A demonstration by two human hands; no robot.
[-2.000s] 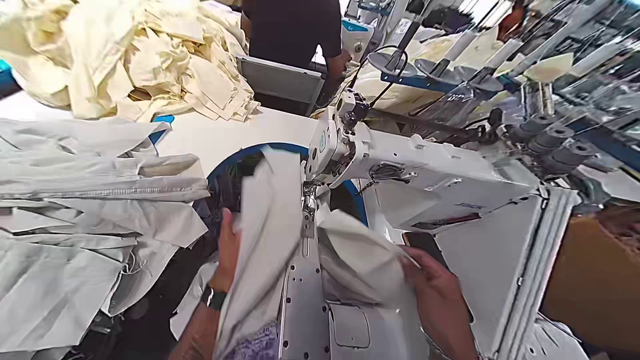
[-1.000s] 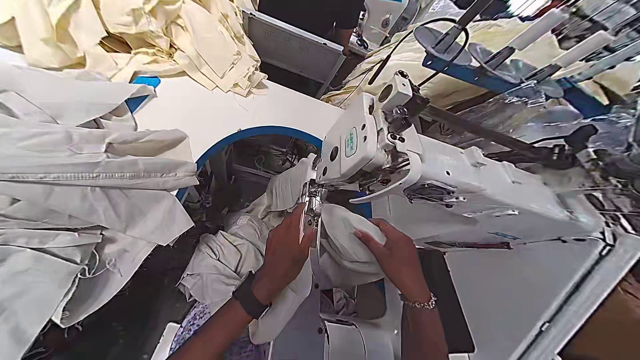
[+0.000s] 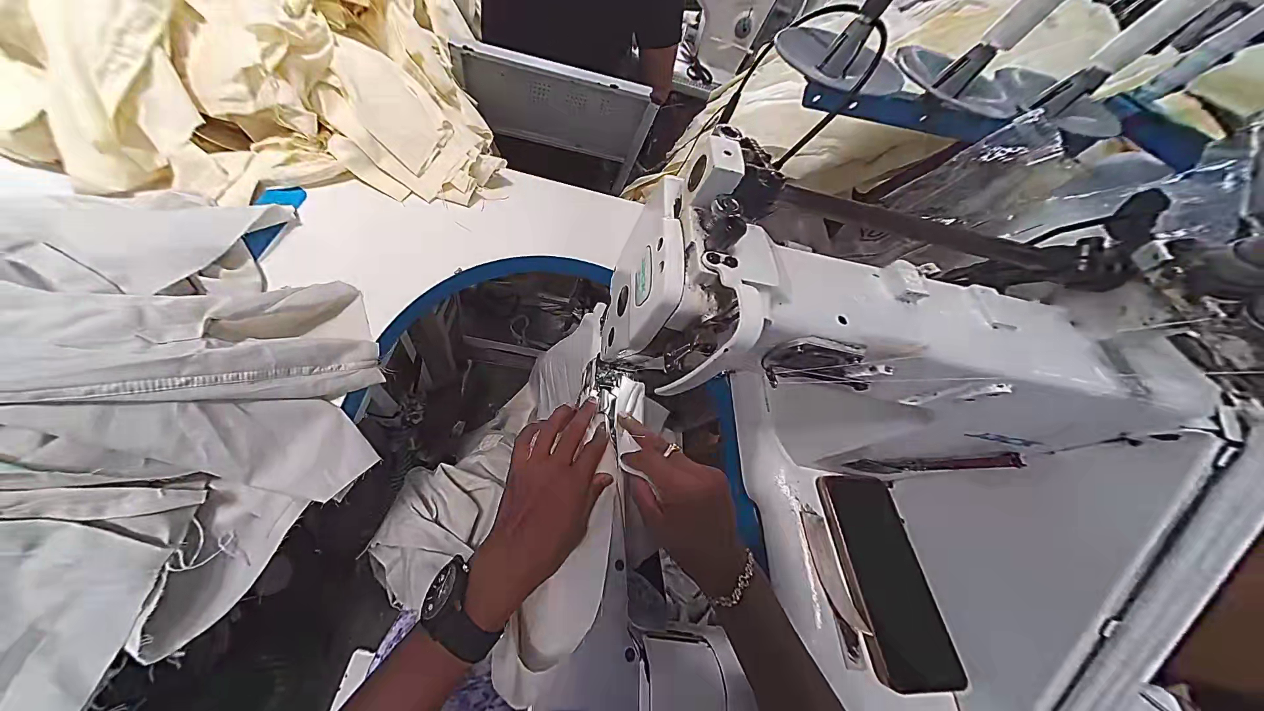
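An off-white cloth garment piece (image 3: 568,602) lies over the narrow arm of a white industrial sewing machine (image 3: 889,316). My left hand (image 3: 553,494) rests on the cloth with its fingers spread, their tips just below the presser foot (image 3: 614,380). On the other side of the seam, my right hand (image 3: 686,499) pinches the cloth edge between thumb and fingers near the foot. The cloth runs under the foot, and part of it hangs bunched to the left of the machine arm. The needle itself is too small to tell.
Off-white cut pieces (image 3: 178,375) are stacked at the left, and cream fabric (image 3: 247,89) is heaped behind. A smartphone (image 3: 889,583) lies on the machine bed at right. A blue-edged opening (image 3: 474,272) surrounds the machine arm. Another person (image 3: 583,30) is beyond the table, near thread stands.
Two seconds ago my hands were apart, holding the cloth on either side of the machine arm. Now both are close together at the presser foot. The view has shifted closer.
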